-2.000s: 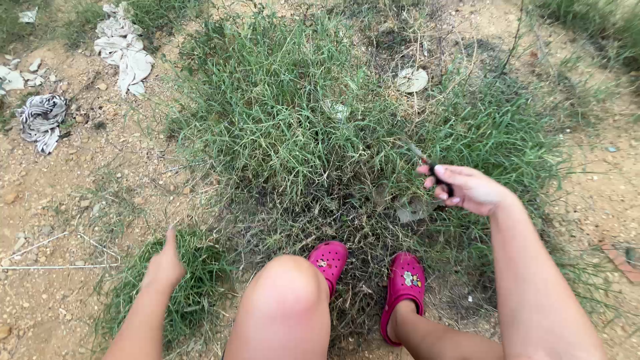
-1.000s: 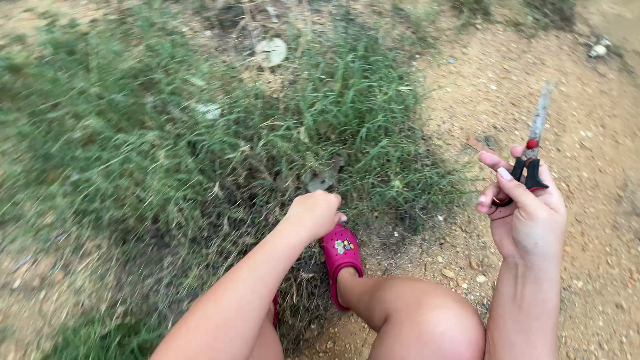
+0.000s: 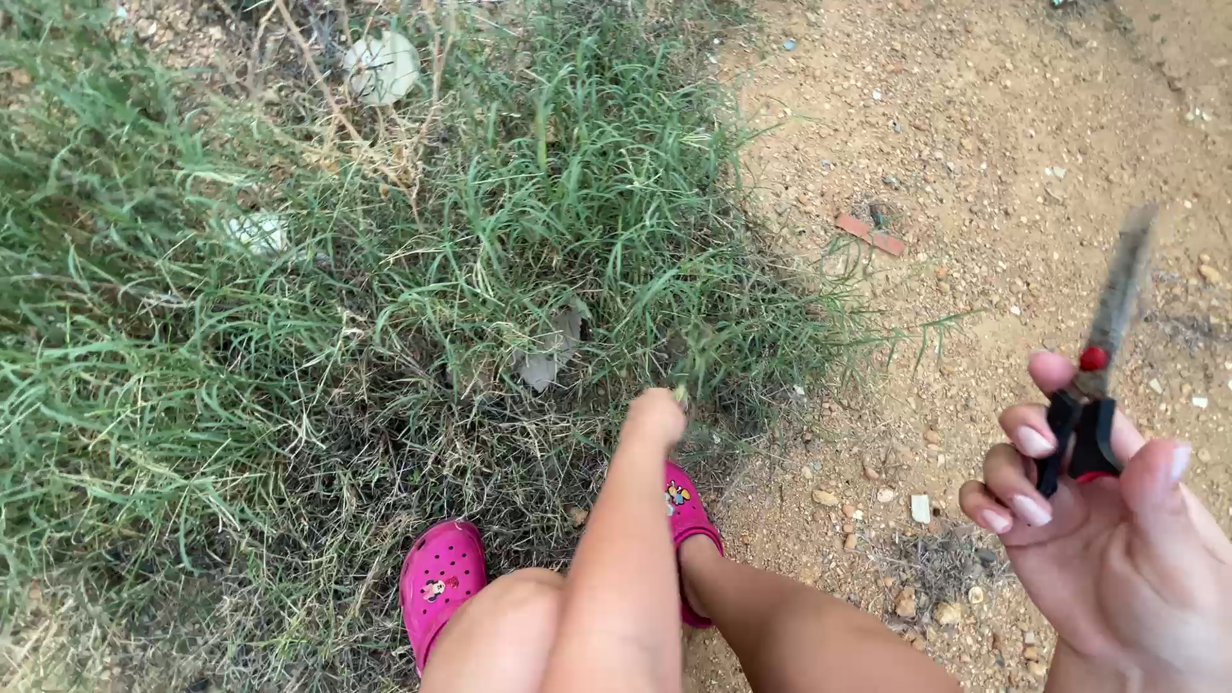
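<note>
Palm up at the right, my right hand (image 3: pixel 1097 481) holds a pair of scissors (image 3: pixel 1088 385) with black and red handles, its blades together and pointing up, over bare soil. My left hand (image 3: pixel 659 419) is closed at the near edge of a green grass clump (image 3: pixel 616 212), just above one pink clog. A few blades stick out by its fingers; the fingertips are turned from view, and how firmly they grip is hidden. Dry, dark stems (image 3: pixel 433 462) lie to the left of this hand.
Pink clogs (image 3: pixel 445 577) are on my feet at the bottom. A grey flat scrap (image 3: pixel 553 351) and a pale round piece (image 3: pixel 382 67) lie in the grass. On the sandy soil at the right are a reddish flat strip (image 3: pixel 870 234) and small stones (image 3: pixel 905 603).
My left hand has gone from the lower left, where its finger was extended, to the grass clump near my foot. The scissors have moved right and now point up. The view has shifted right.
</note>
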